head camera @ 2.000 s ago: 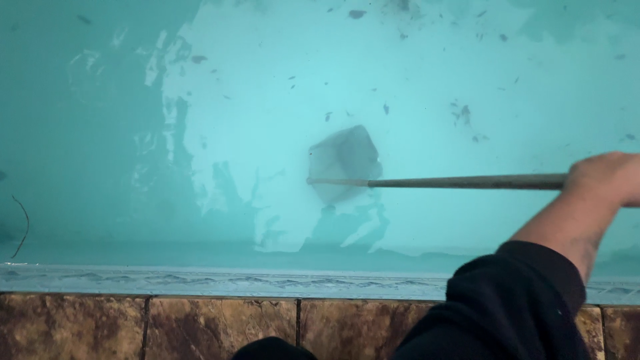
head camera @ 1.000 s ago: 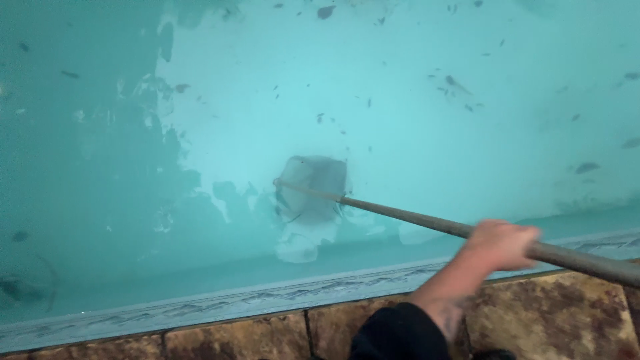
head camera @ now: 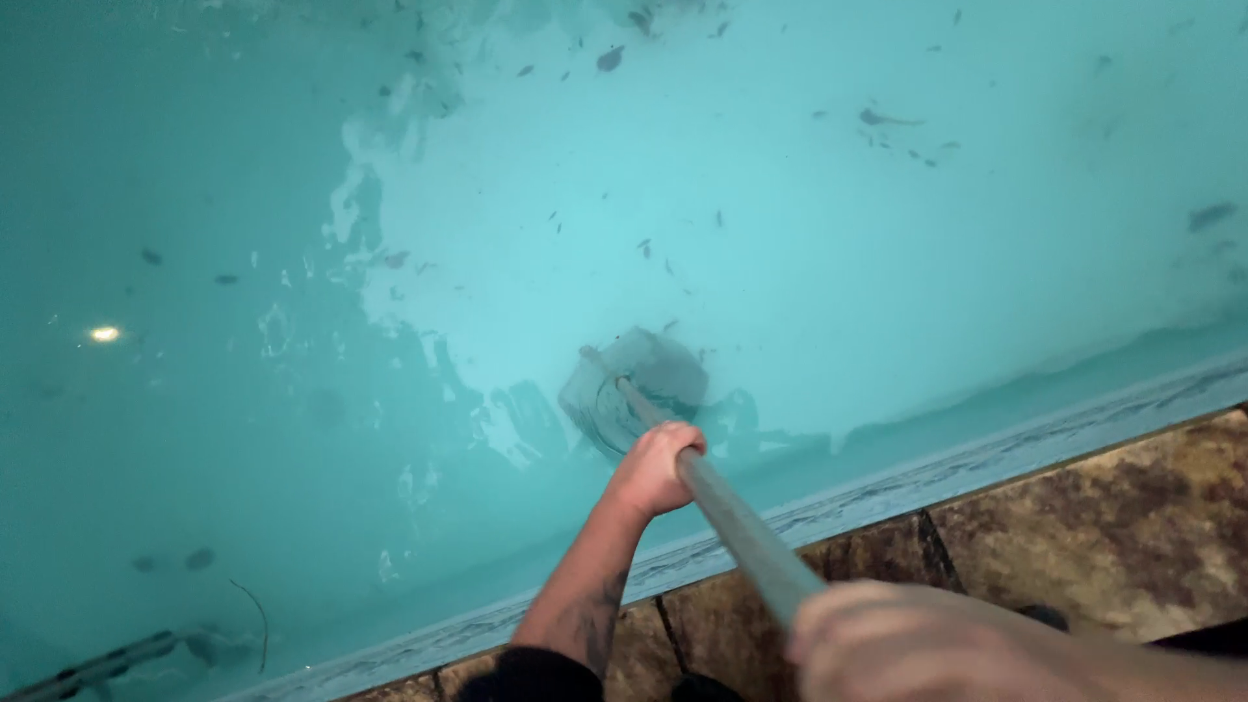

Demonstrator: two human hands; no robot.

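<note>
My left hand (head camera: 663,468) grips a long pole (head camera: 746,536) partway down, out over the water. Close to the camera at the lower right, my right hand (head camera: 907,639) is closed round the pole's upper part, a little blurred. The pole slants down and to the left into the turquoise pool water (head camera: 877,253). At its far end a greyish net (head camera: 663,366) shows under the surface, its outline softened by the water. Dark leaves (head camera: 610,58) and small bits of debris are scattered through the pool.
A pale patterned liner band (head camera: 877,487) runs along the pool wall. Brown mottled stone coping (head camera: 1092,507) borders it at the lower right. A dark, long object (head camera: 107,668) lies in the water at the lower left, beside a thin curved twig (head camera: 261,624).
The pole has swung from nearly level to a steep slant toward me. My right hand has come into view on it. The view has shifted too.
</note>
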